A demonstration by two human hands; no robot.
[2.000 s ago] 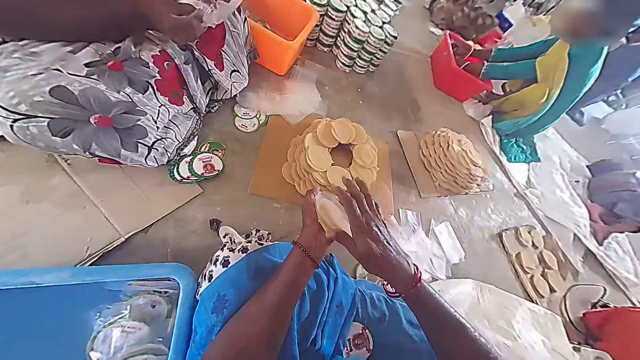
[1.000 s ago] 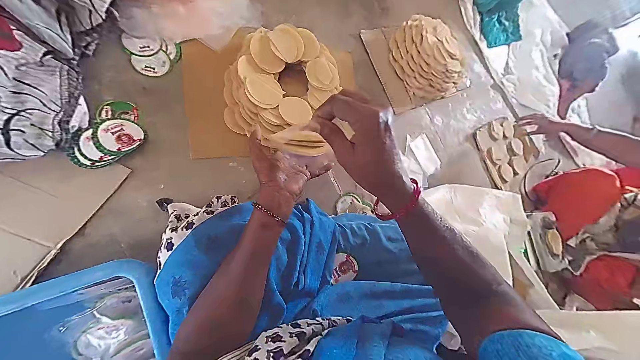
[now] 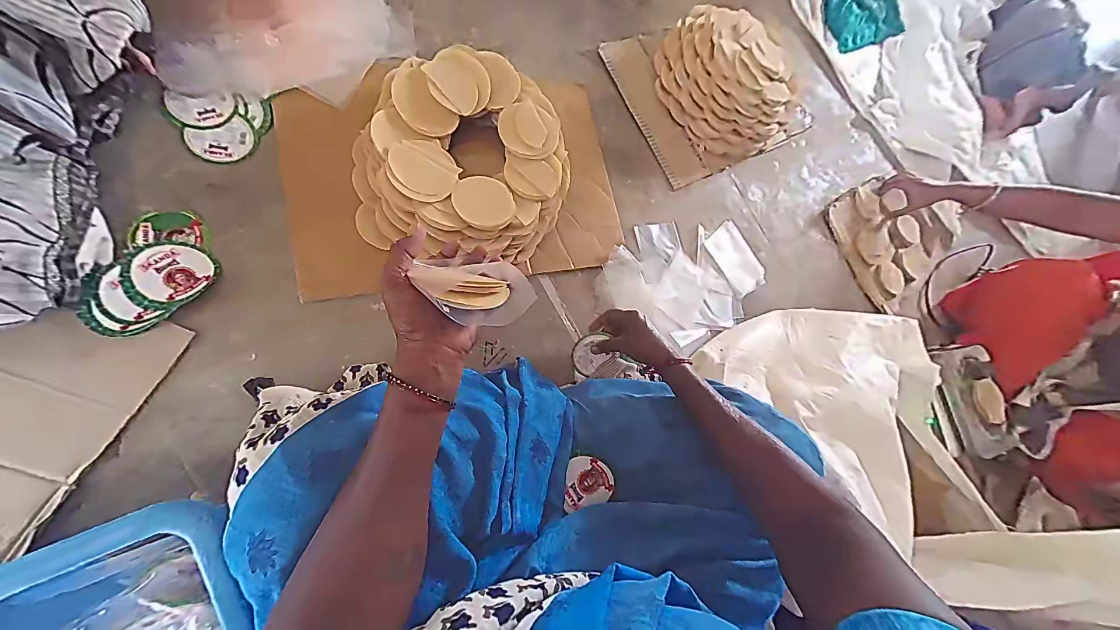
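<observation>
My left hand (image 3: pixel 429 302) holds a clear plastic bag (image 3: pixel 507 302) with a small stack of thin pale discs (image 3: pixel 468 289) in it, palm up. Just beyond it, a ring-shaped pile of the same discs (image 3: pixel 481 201) rests on a cardboard sheet (image 3: pixel 324 201). Off to the right, the fingers of my right hand (image 3: pixel 623 337) are at some round printed labels (image 3: pixel 592 354) on the floor by my knee; whether they grip one is hard to tell. Loose clear plastic bags (image 3: pixel 691 280) lie just past that hand. One round printed label (image 3: pixel 589 483) is on my blue cloth.
A domed disc pile (image 3: pixel 726 83) stands on cardboard at the back right. More round labels (image 3: pixel 171 271) lie at the left. A blue plastic tub (image 3: pixel 201 525) is at the lower left. Another person's hand (image 3: pixel 910 192) reaches over a board of discs (image 3: pixel 888 254) at the right.
My right hand has left the stack of discs and moved down to the labels near my knee. My left hand still holds the discs. The view has shifted.
</observation>
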